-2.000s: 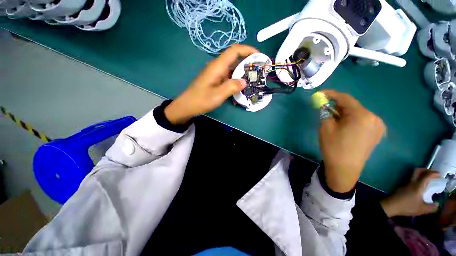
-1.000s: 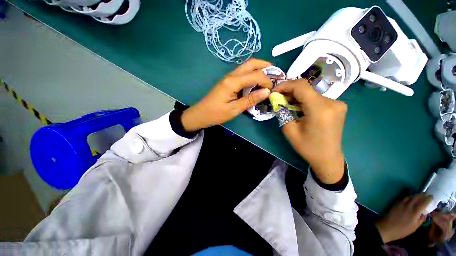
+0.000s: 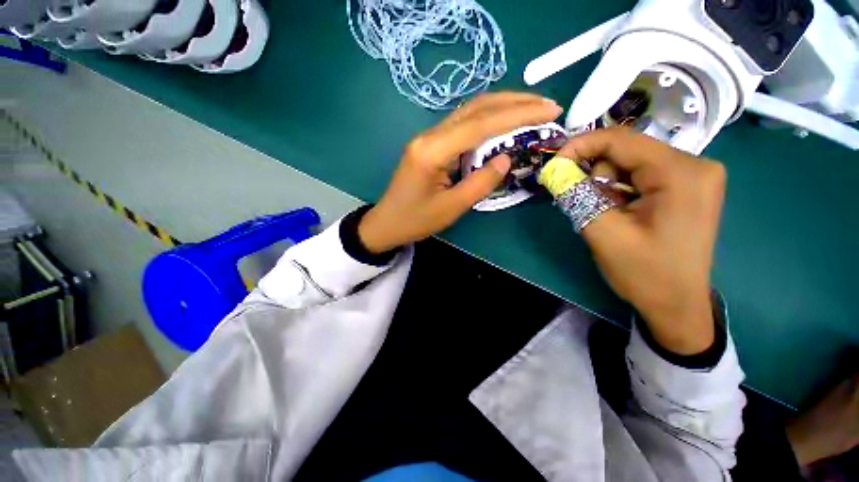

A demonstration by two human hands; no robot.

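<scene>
My left hand (image 3: 443,174) holds the white rear cover (image 3: 501,201) by its rim, with the thumb on the dark circuit board (image 3: 524,162) inside. My right hand (image 3: 650,216) is at the cover's right edge, its fingertips pinching thin wire leads (image 3: 550,148); a plug end is hidden by the fingers. A yellow finger wrap (image 3: 563,176) with a grey mesh-like part (image 3: 586,202) is on this hand. The white camera body (image 3: 650,56) lies just beyond, its round opening facing me, partly covered by my right hand.
A tangled heap of pale sealing rings (image 3: 433,47) lies beyond my left hand. Stacked white housings (image 3: 231,42) are at upper left. White antennas (image 3: 576,49) stick out from the body. A blue stool (image 3: 193,287) stands on the floor at left. Another person's hand (image 3: 829,424) shows at lower right.
My right hand has come from the bench over to the cover and its wires. The cover is now more tilted. The view has shifted, so the camera body sits further right.
</scene>
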